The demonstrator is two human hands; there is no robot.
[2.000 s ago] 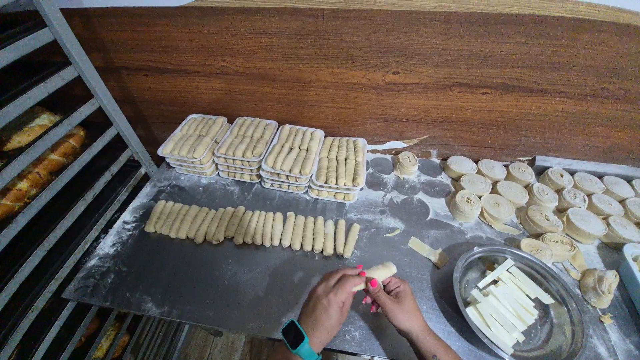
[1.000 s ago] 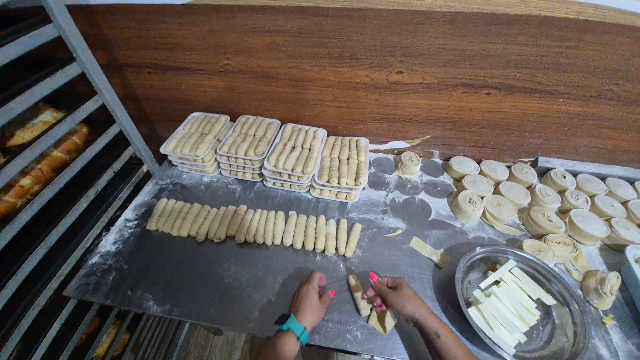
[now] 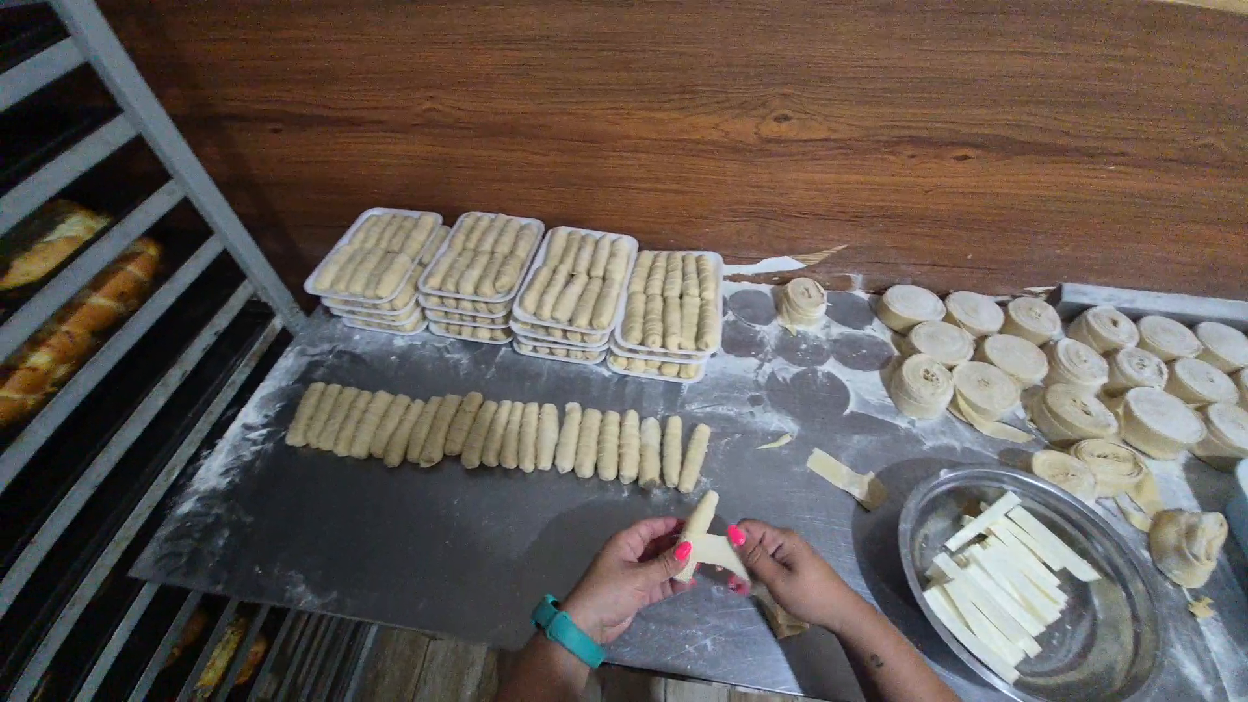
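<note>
My left hand (image 3: 629, 580), with a teal watch band at the wrist, pinches a dough-wrapped stick (image 3: 698, 517) held upright at a tilt. A strip of dough (image 3: 720, 554) runs from the stick to my right hand (image 3: 785, 575), whose fingertips grip its free end. Under my right hand, another piece of dough (image 3: 778, 616) lies on the metal table near its edge. Beyond my hands, a long row of wrapped dough sticks (image 3: 526, 436) lies side by side. At the right, a steel bowl (image 3: 912, 531) holds pale cheese-like sticks (image 3: 1004, 585).
Stacked white trays of dough sticks (image 3: 575, 278) stand along the wooden wall panel (image 3: 682, 127). Many coiled dough rolls (image 3: 1014, 359) fill the right side. A dough scrap (image 3: 844, 478) lies beside the bowl. A metal rack (image 3: 185, 210) with baked bread (image 3: 78, 331) stands at the left.
One second ago my left hand was empty and apart from the dough; now it holds the stick. My right hand has lifted the dough strip off the table.
</note>
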